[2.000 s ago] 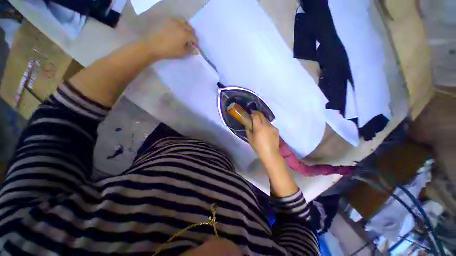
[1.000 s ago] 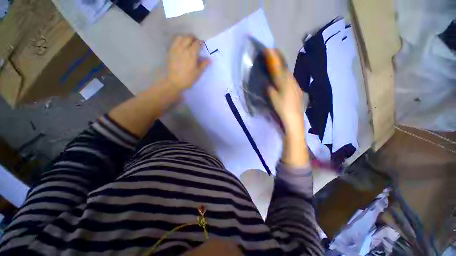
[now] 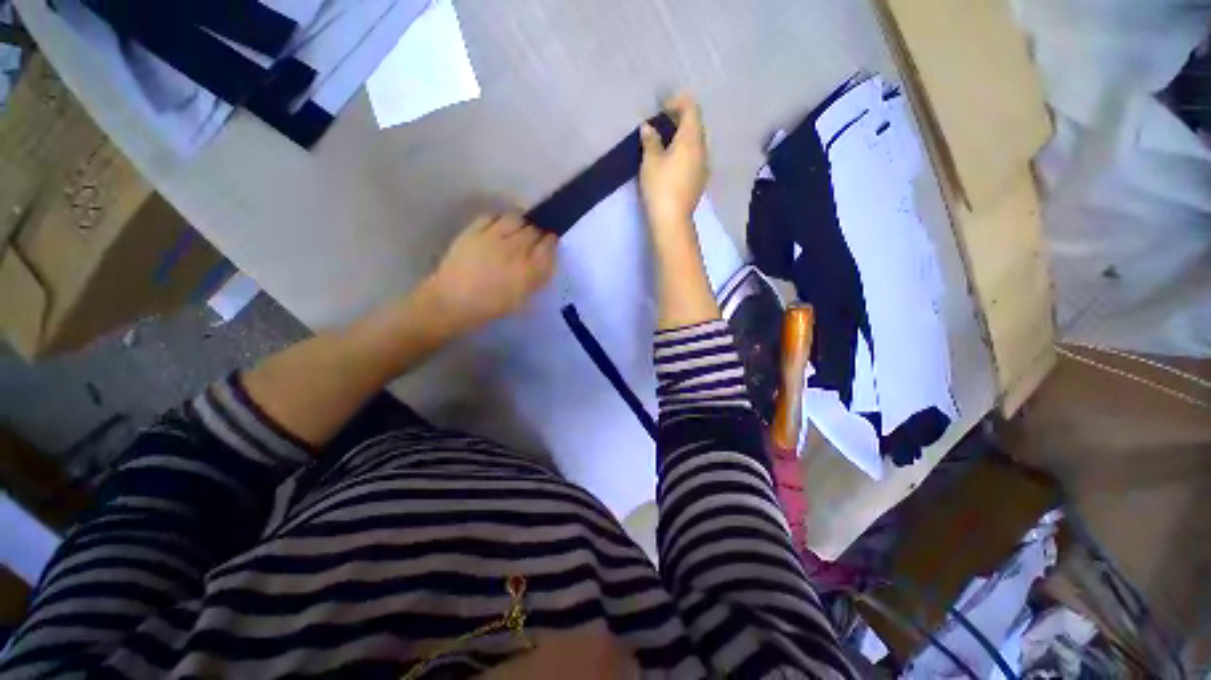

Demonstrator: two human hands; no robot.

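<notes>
A pale sleeve panel (image 3: pixel 584 385) lies on the table in front of me, partly under my right forearm. A wide dark band (image 3: pixel 598 181) runs across its far, straight end, and a narrow dark seam line shows along its middle. My left hand (image 3: pixel 502 264) grips the left end of the band. My right hand (image 3: pixel 675 162) pinches the right end between thumb and fingers. The steam iron (image 3: pixel 794 365) stands to the right of my right forearm, out of my hands, its orange-brown handle showing and its body partly hidden by my sleeve.
The pale table (image 3: pixel 584 53) holds a white and black stack (image 3: pixel 883 253) at right, beside a cardboard strip (image 3: pixel 976 173). A pale pile with dark bands (image 3: pixel 266 60) lies at far left, near a white paper slip (image 3: pixel 422 67). The maroon hose (image 3: pixel 789 498) runs from the iron toward me.
My right hand has let go of the iron, now standing at the right, and has moved to the panel's far end. A wide dark band now shows there between both hands.
</notes>
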